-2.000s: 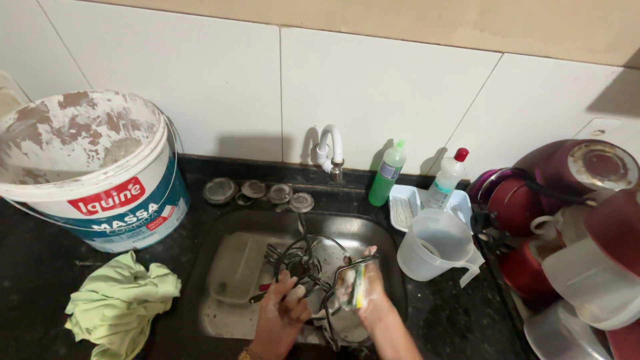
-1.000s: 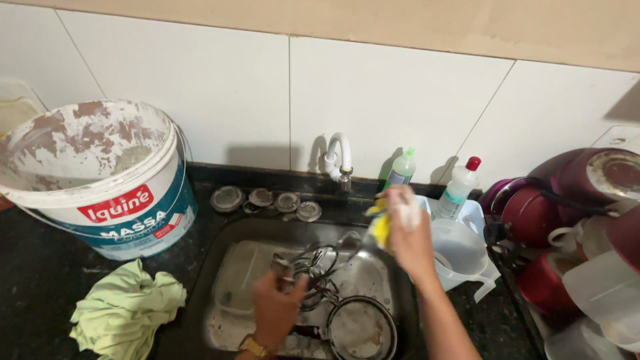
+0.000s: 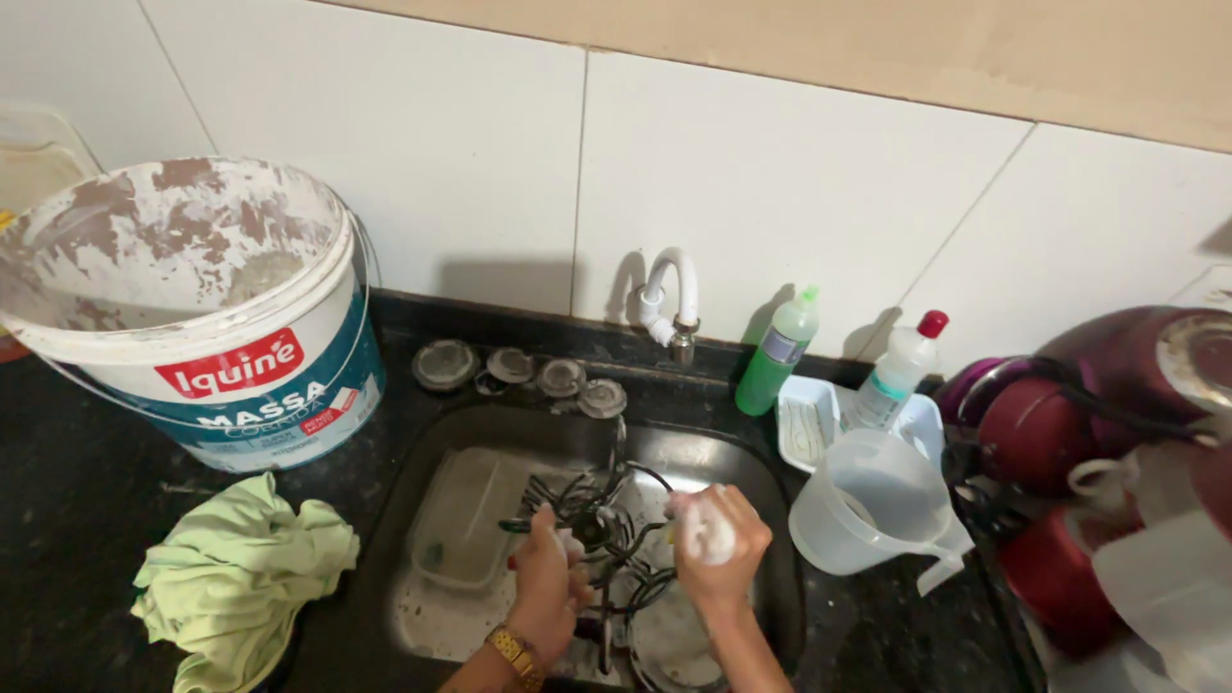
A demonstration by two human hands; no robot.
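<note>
My left hand (image 3: pixel 551 587), with a gold watch at its wrist, is in the sink (image 3: pixel 414 616) beside a tangle of dark wire racks (image 3: pixel 616 539); its fingers are curled, and what they hold is unclear. Suds cover my right hand (image 3: pixel 717 544), closed at the right end of the wires around a mostly hidden sponge, of which a little yellow shows. A clear plastic container (image 3: pixel 462 520) lies at the sink's left side. Partly hidden beneath my right hand is a round pan (image 3: pixel 669 640).
Left stand a large plastic bucket (image 3: pixel 269 385) and a crumpled green cloth (image 3: pixel 241 568). Burner caps (image 3: pixel 510 366) line the back edge near the white faucet (image 3: pixel 669 289). At right are a green soap bottle (image 3: pixel 778 351), a red-capped bottle (image 3: pixel 895 375), a plastic jug (image 3: pixel 866 510) and stacked red cookware (image 3: pixel 1039 433).
My right hand has come down from beside the green bottle to the wires in the sink. The wire racks now sit higher, over part of the round pan.
</note>
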